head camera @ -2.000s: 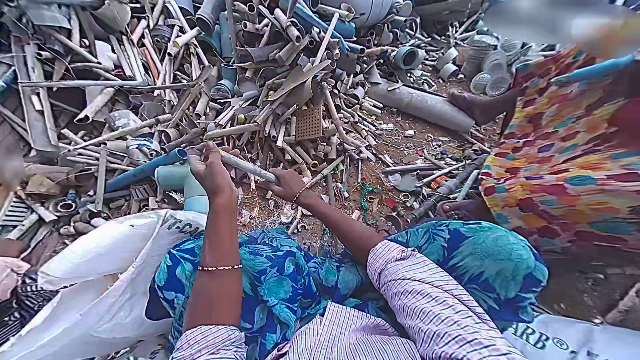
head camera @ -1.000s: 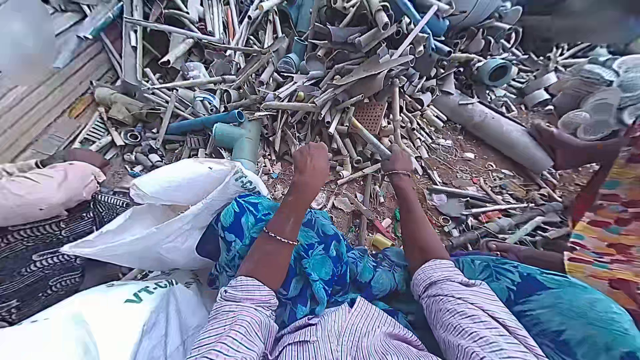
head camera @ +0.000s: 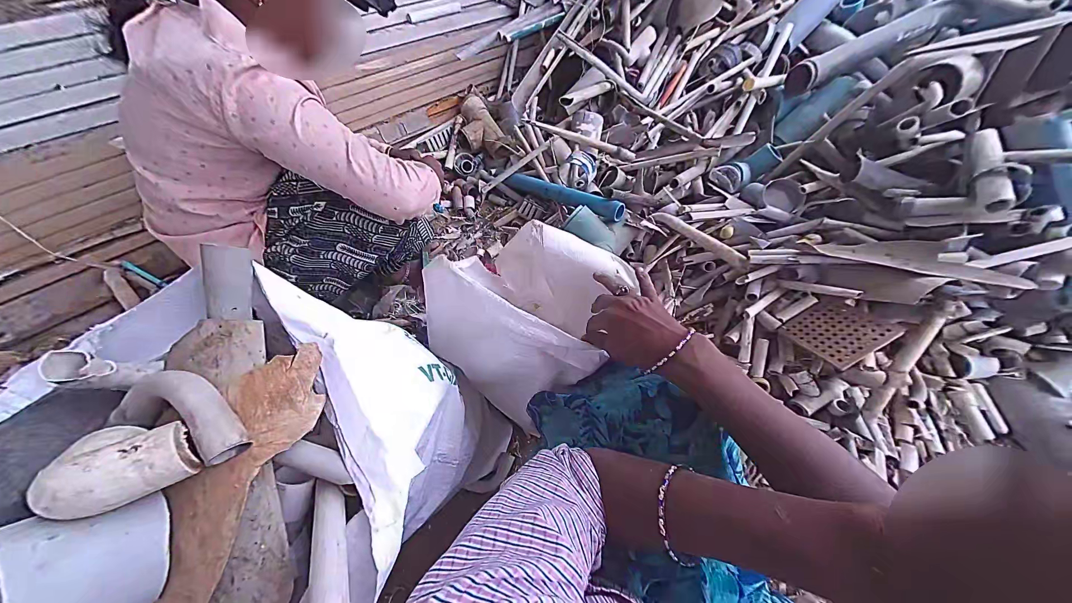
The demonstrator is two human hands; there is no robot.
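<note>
My right hand (head camera: 632, 322), with a beaded bracelet at its wrist, is over the near right rim of a white woven sack (head camera: 473, 314). Its fingers are apart, and I see nothing held in them. My left forearm crosses below it toward the right, with a bracelet partway along. A blur hides my left hand (head camera: 963, 528) and anything in it. Blue patterned cloth (head camera: 620, 419) lies beneath my arms. A second white sack (head camera: 402, 402) stands at the left, filled with grey pipe pieces, a curved pipe (head camera: 188, 406) and a brown torn sheet (head camera: 243, 469).
A person in a pink shirt (head camera: 222, 126) sits at the upper left, near the pipe scraps. A large heap of scrap pipes (head camera: 754, 209) spreads over the ground, with a blue pipe (head camera: 569, 197) and a perforated plate (head camera: 842, 331) in it. Corrugated sheeting (head camera: 59, 109) stands behind.
The view has swung far to the left. My right hand, which held a pipe piece over the heap, is now over the white sack with no pipe visible in it.
</note>
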